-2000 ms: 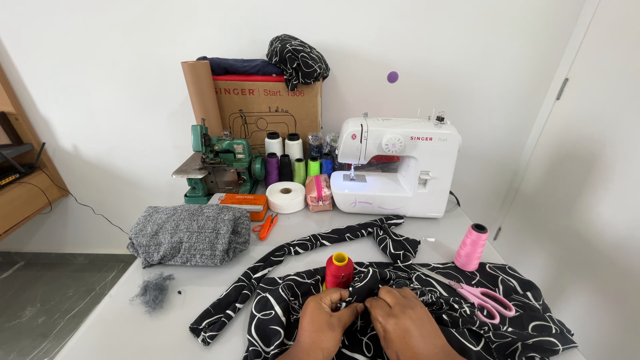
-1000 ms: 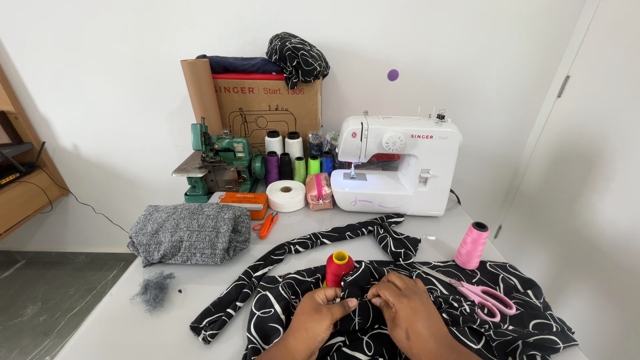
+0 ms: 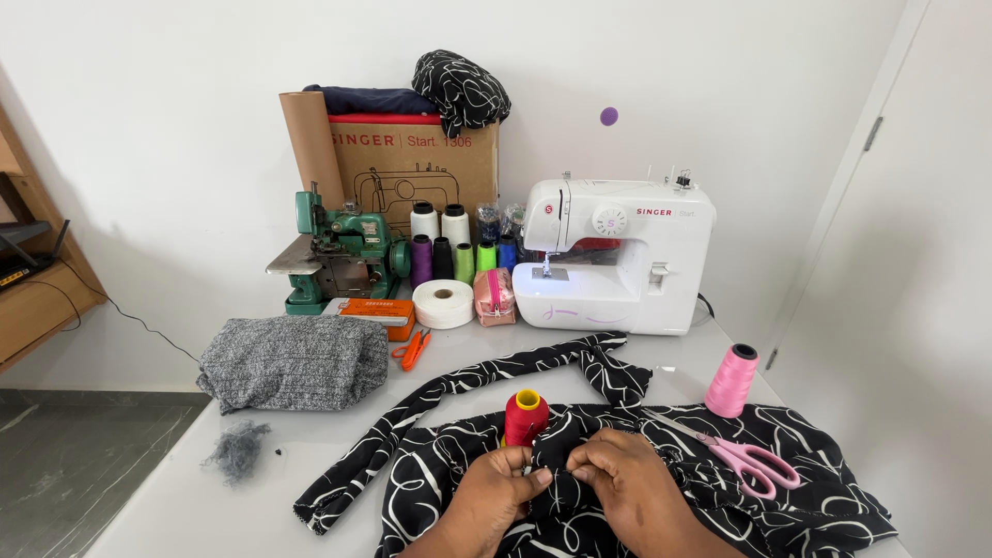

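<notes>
Black fabric with white squiggle print lies spread over the near part of the table. My left hand pinches a raised fold of it between thumb and fingers. Close on the right, my right hand has its fingertips curled onto the same fold; whether it also holds a needle or thread is too small to tell. Just behind my left hand stands a red thread cone with a yellow top. Pink-handled scissors rest on the fabric to the right, near a pink thread cone.
A narrow strip of the same print curves across the table. Behind are a white sewing machine, a green overlock machine, a roll of white tape, orange thread snips and several thread cones. Folded grey knit fabric lies left.
Both hands stay at the fabric beside the red cone. Since the last earlier frame, the fold between them has come up and shows more plainly.
</notes>
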